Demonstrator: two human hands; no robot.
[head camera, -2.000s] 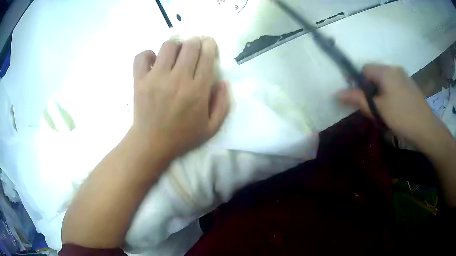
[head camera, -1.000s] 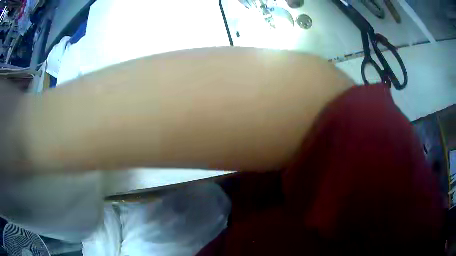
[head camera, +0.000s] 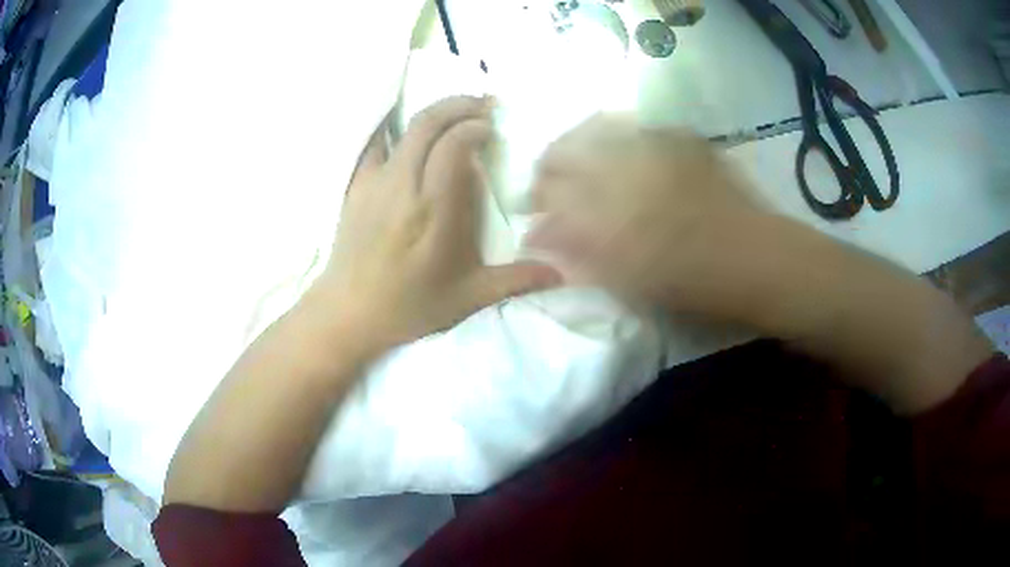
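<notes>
A large white fabric piece (head camera: 210, 188), overexposed, covers the left and middle of the table and hangs over its front edge towards the lap. My left hand (head camera: 426, 222) lies on the fabric in the middle, fingers bent, thumb pointing right; whether it pinches the cloth is unclear. My right hand (head camera: 620, 205) is blurred, just right of the left thumb over the fabric; its fingertips and any grip cannot be made out. The black-handled shears (head camera: 825, 127) lie on the table at the right, touched by neither hand.
Round metal discs (head camera: 656, 39) and shiny machine parts are at the top edge. A thin silvery tool (head camera: 828, 16) and a brownish stick (head camera: 868, 24) lie beyond the shears. A fan (head camera: 24, 549) shows at the bottom left corner.
The shears, in my right hand two seconds ago, lie on the table. The forearm that crossed the view a second ago is gone. Both hands are now together over the white fabric.
</notes>
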